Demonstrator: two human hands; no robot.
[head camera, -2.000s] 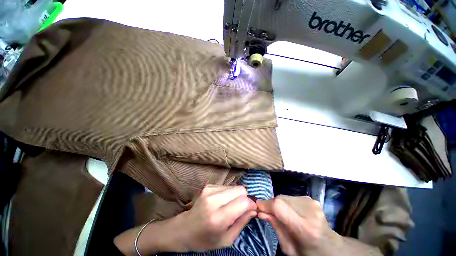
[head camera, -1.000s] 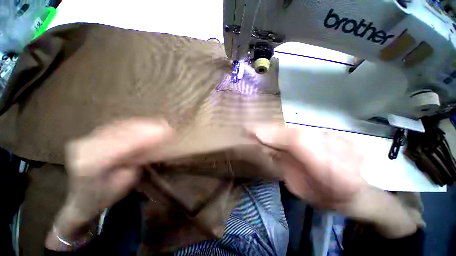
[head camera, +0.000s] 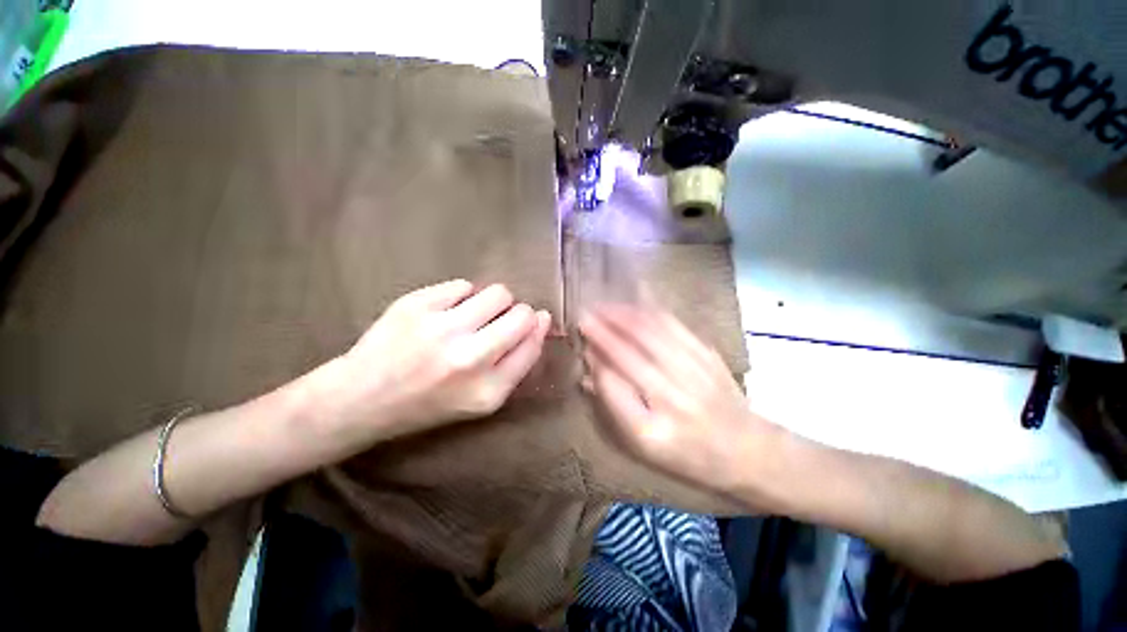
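The brown ribbed garment (head camera: 284, 210) lies over the table and hangs over its near edge. A straight folded edge (head camera: 565, 278) runs from the presser foot (head camera: 590, 179) toward me. My left hand (head camera: 451, 352) has its bent fingertips at the near end of this edge, pinching the cloth. My right hand (head camera: 661, 389) lies just right of the edge on the cloth, its fingers extended and slightly blurred. Whether it grips any cloth cannot be told. The presser foot stands on the cloth under purple-white light.
The sewing machine head (head camera: 865, 74) fills the top right, with a cream knob (head camera: 696, 191) beside the needle. A small black tool (head camera: 1043, 390) and dark folded cloth (head camera: 1094, 414) are at right. A green basket edge (head camera: 40, 56) is at top left.
My hands have moved from the lap up onto the cloth near the needle. The cloth now shows a straight edge running toward me from the foot. The view has moved closer to the machine.
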